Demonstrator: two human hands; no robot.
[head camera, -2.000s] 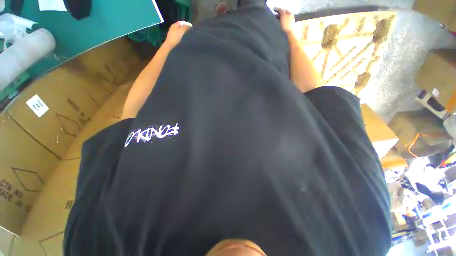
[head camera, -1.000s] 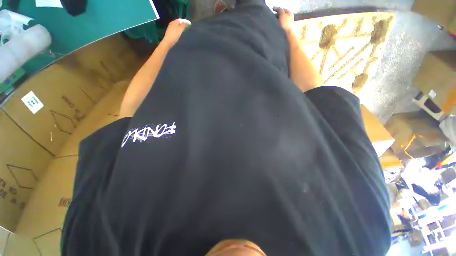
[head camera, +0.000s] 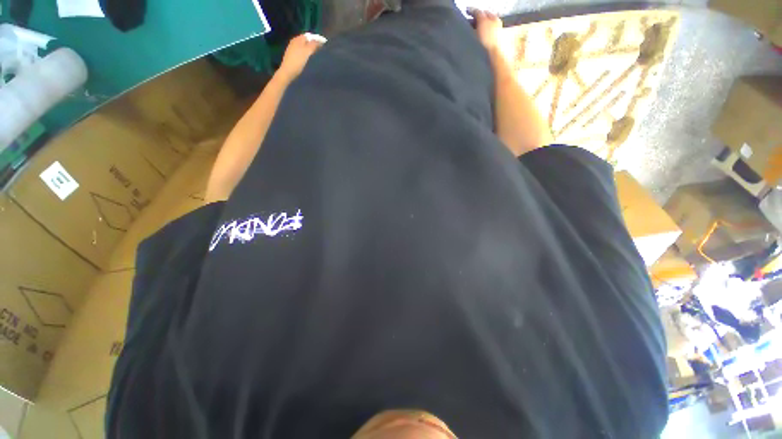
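The wearer's black-shirted torso fills most of the view. My left hand (head camera: 302, 51) is small, near the top edge, beside the shirt; a white cover shows at a fingertip. My right hand (head camera: 487, 26) is at the top edge, partly cut off, with something small and dark at its fingers. The shirt partly hides both hands, and I cannot tell whether either holds anything. A tan pressed-wood pallet (head camera: 592, 77) lies on the floor right of my right arm.
A large printed brown carton (head camera: 103, 184) stands at the left. Above it is a green table (head camera: 184, 34) with a clear plastic roll (head camera: 43, 94). Closed cartons (head camera: 754, 116) and clutter lie at the right on grey floor (head camera: 686, 111). A white-sided box (head camera: 647, 223) is near my right sleeve.
The view has shifted very slightly. Both arms keep nearly the same pose.
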